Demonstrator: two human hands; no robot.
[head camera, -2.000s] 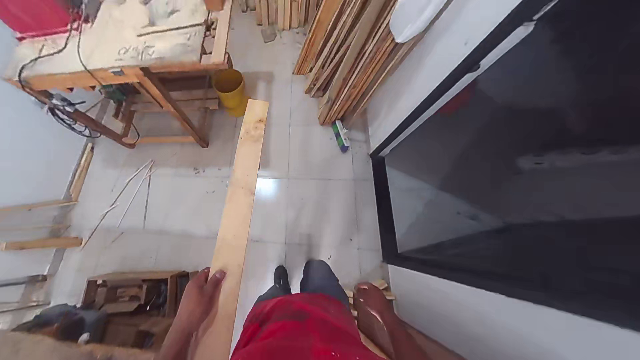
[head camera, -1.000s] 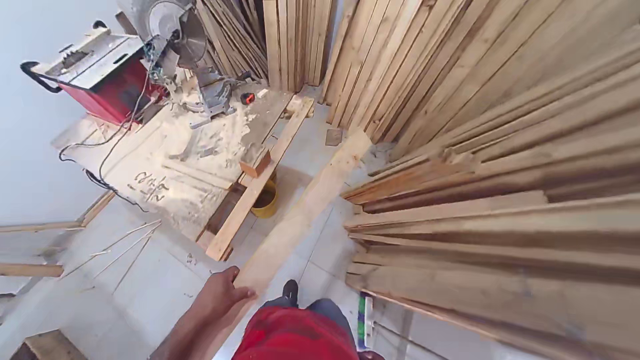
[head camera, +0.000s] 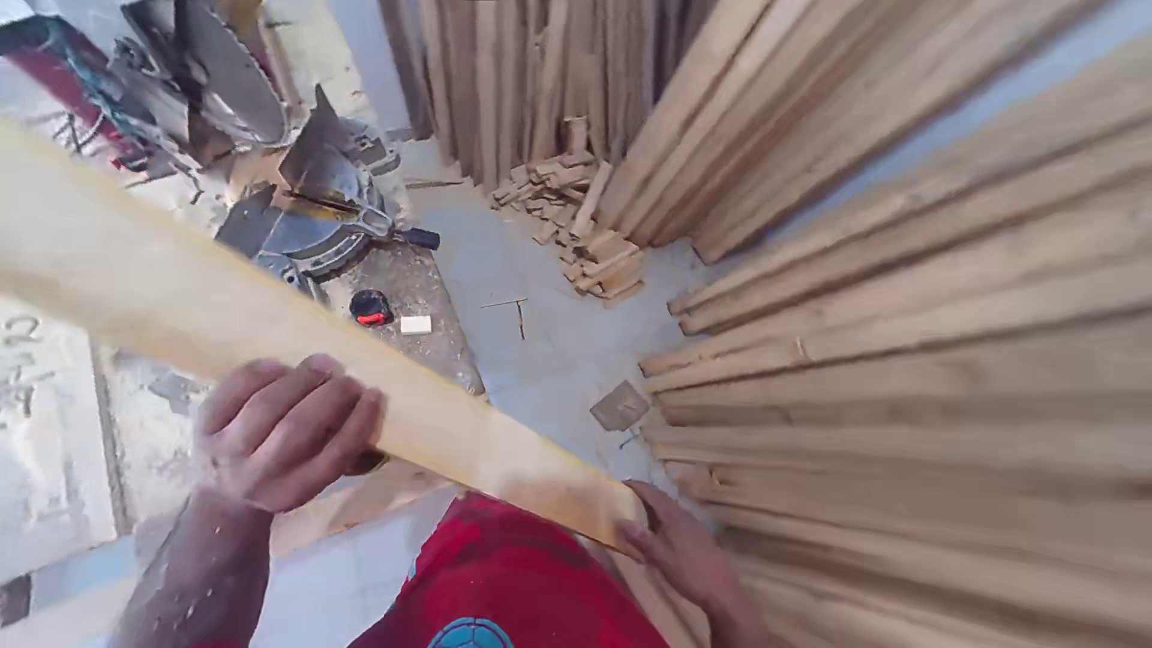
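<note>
A long pale wooden board (head camera: 432, 409) runs slantwise across the view, from the upper left down to just in front of my red shirt. My left hand (head camera: 292, 432) grips its near edge around the middle of the visible length, fingers over the top. At the board's lower right end, my right hand (head camera: 675, 540) is closed around the end and edge. Beyond the board, on the dusty workbench, stands a miter saw (head camera: 315, 211). A black and red tape measure (head camera: 370, 307) lies beside a small white block (head camera: 416, 325). The board hides part of the bench.
Many wooden planks (head camera: 900, 387) lean along the right side, and more upright boards (head camera: 540, 81) stand at the back. A heap of wood offcuts (head camera: 576, 225) and a flat square piece (head camera: 620, 407) lie on the tiled floor. A red machine (head camera: 67, 85) is at the upper left.
The board has swung from pointing away from me to lying across my front. My right hand, not on the board two seconds ago, now holds its end. The view has turned toward the bench and saw.
</note>
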